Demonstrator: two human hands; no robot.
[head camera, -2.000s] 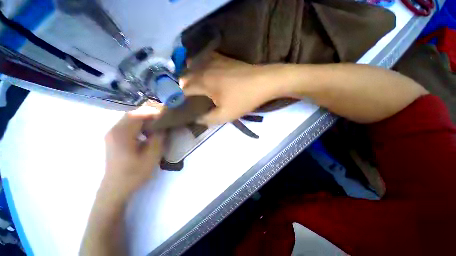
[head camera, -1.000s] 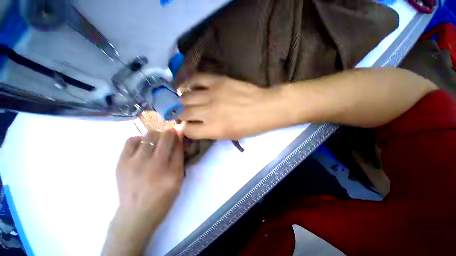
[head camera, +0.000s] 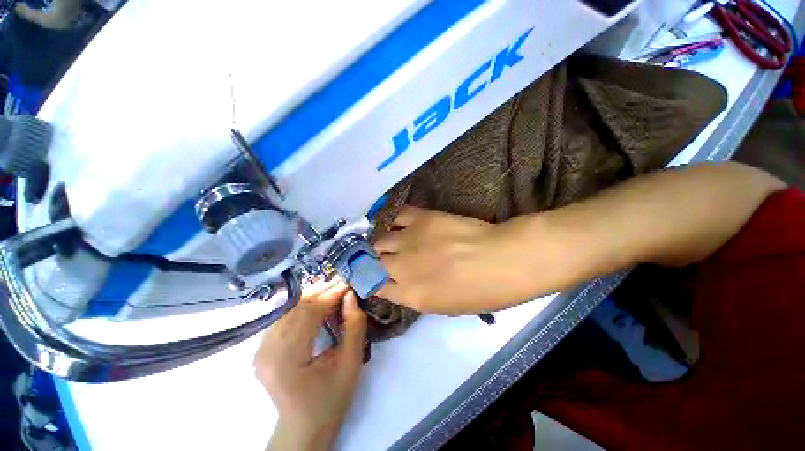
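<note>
The brown woven garment (head camera: 521, 145) lies bunched on the white table right of the machine, with a small dark part showing below my right wrist. My right hand (head camera: 450, 260) lies palm down on the garment beside the grey-blue attachment (head camera: 362, 270); its fingertips are hidden behind that. My left hand (head camera: 313, 352) is at the left of the attachment, thumb and index finger together near the needle area on the garment's edge. The presser foot and the cloth under it are mostly hidden. A dark strip end (head camera: 486, 318) shows below my right wrist.
The white machine head (head camera: 291, 97) with "JACK" lettering fills the upper left, with a grey tension dial (head camera: 256, 242) and curved metal bar (head camera: 106, 365). Red-handled scissors (head camera: 755, 33) and small tools (head camera: 693, 53) lie at the upper right. The ruler-marked table edge (head camera: 530, 348) runs diagonally.
The camera view has shifted, showing more of the machine head. My left hand, spread flatter one second ago, now has thumb and finger pinched near the needle. My right hand stays on the garment.
</note>
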